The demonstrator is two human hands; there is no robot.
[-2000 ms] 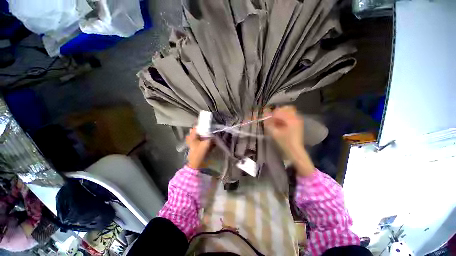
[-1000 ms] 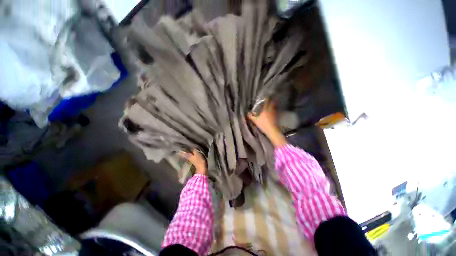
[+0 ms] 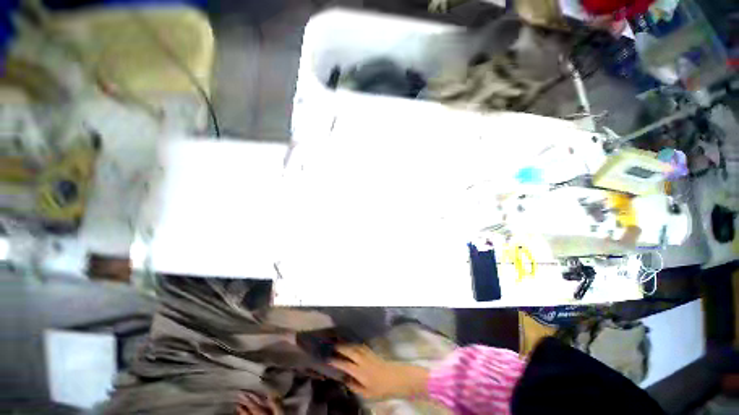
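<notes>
The taupe cloth bundle [image 3: 211, 344] lies below the white table's front edge at the bottom left, its folds blurred. My right hand [image 3: 377, 373] grips the bundle's right side, with the pink checked sleeve behind it. My left hand [image 3: 258, 404] is cut off by the bottom edge; only its fingers show, closed on the cloth. The bundle's tie and ticket cannot be made out.
The white sewing table [image 3: 365, 211] spans the middle. A black phone [image 3: 485, 273], yellow-handled scissors [image 3: 523, 261] and the sewing machine [image 3: 583, 235] are at its right. Taupe cloth [image 3: 494, 77] lies beyond. Another machine [image 3: 65, 190] stands left.
The view has swung right to the table. The bundle now shows lower left. My hands have gone from the pale tie to the cloth folds, and the ticket no longer shows.
</notes>
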